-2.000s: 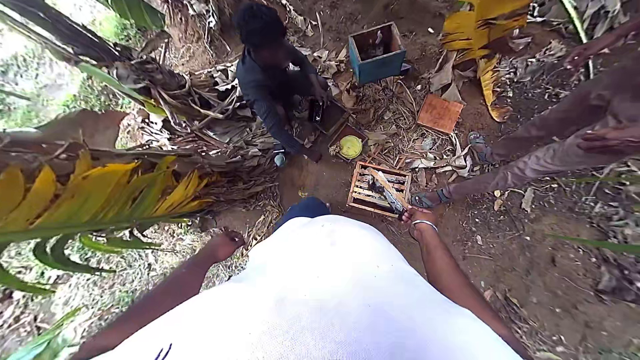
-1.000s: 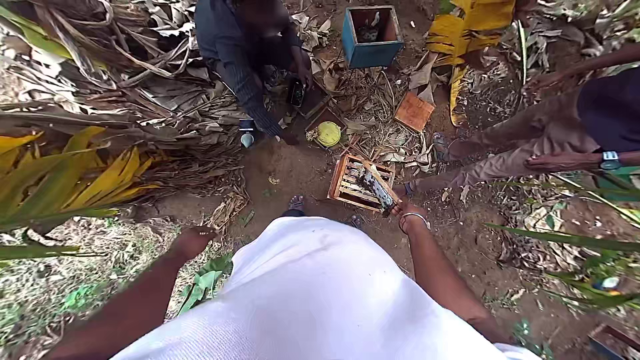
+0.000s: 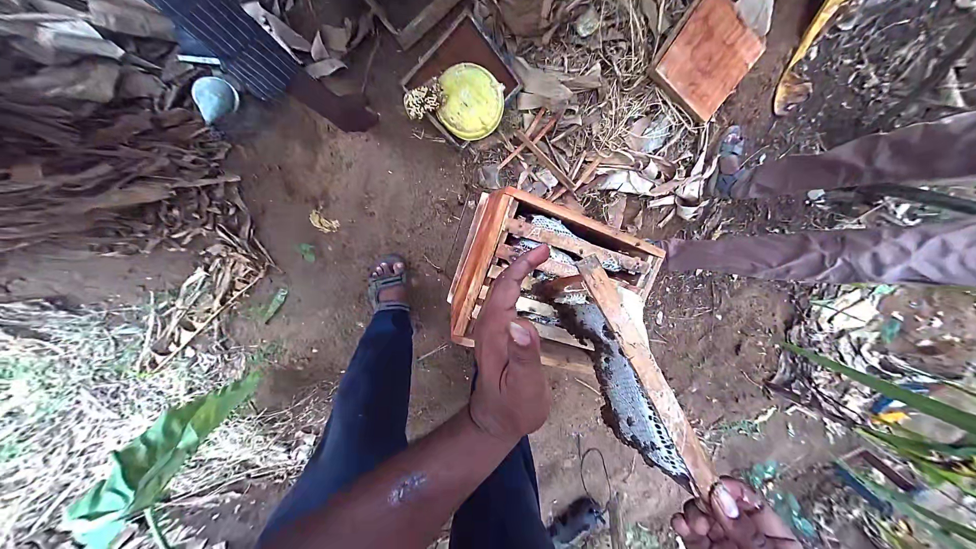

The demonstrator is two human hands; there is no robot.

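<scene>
My right hand, at the lower right, grips the near end of a wooden top bar. A dark honeycomb with bees on it hangs along this bar. The bar's far end is over a wooden hive box, which holds several more bars with comb. My left hand is raised near the box's left part, fingers extended, with nothing in it. Whether its fingertips touch anything is hard to tell.
A yellow round lid or container rests on a dark wooden tray, with pale comb beside it. An orange-brown board lies at the upper right. One person's trousered legs stand right of the hive; another person's sleeved arm reaches in beside a grey cup.
My left hand has moved from the far left to beside the raised comb. My right hand still holds the bar. The view is now closer to the hive box.
</scene>
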